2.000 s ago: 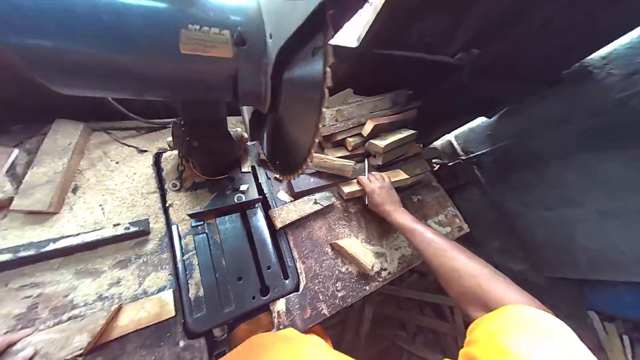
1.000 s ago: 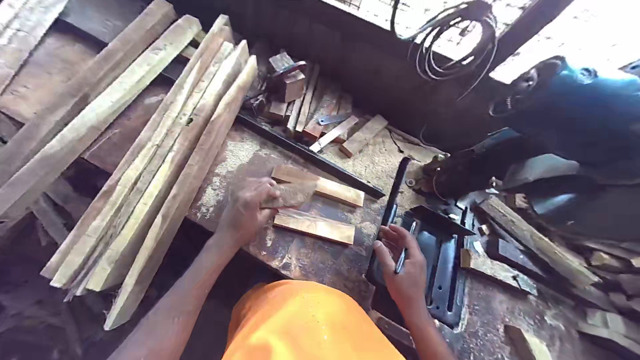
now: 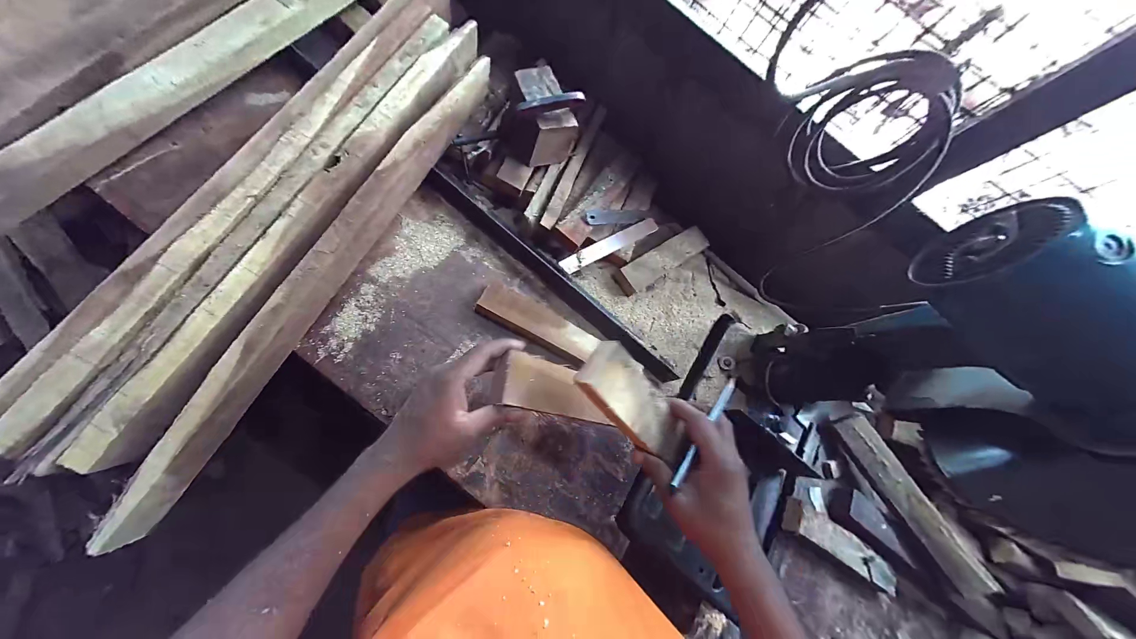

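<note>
My left hand [image 3: 453, 408] grips the left end of a short wooden block [image 3: 546, 386] between thumb and fingers, low over the bench. A second short block [image 3: 626, 395] is tilted in my right hand [image 3: 706, 470], its upper end overlapping the first. A thin pencil-like stick [image 3: 703, 433] also lies across the fingers of my right hand. Just behind the blocks, another short wooden piece [image 3: 537, 321] rests on the bench beside the black metal fence [image 3: 550, 275]. The chop saw [image 3: 1021, 355] stands to the right, its blade [image 3: 994, 488] partly in shadow.
Long rough planks [image 3: 266, 240] lie across the left side. Offcuts [image 3: 603, 191] and a metal strip [image 3: 608, 246] are heaped behind the fence. More offcuts [image 3: 843, 532] lie right of the saw's base. Sawdust [image 3: 390, 275] covers parts of the bench [image 3: 399, 328]. A coiled cable [image 3: 874, 124] hangs at the back.
The view has swung left since the first frame. My right hand, holding only the stick a second ago, now also has a block. My left hand has come down to a block on the bench side.
</note>
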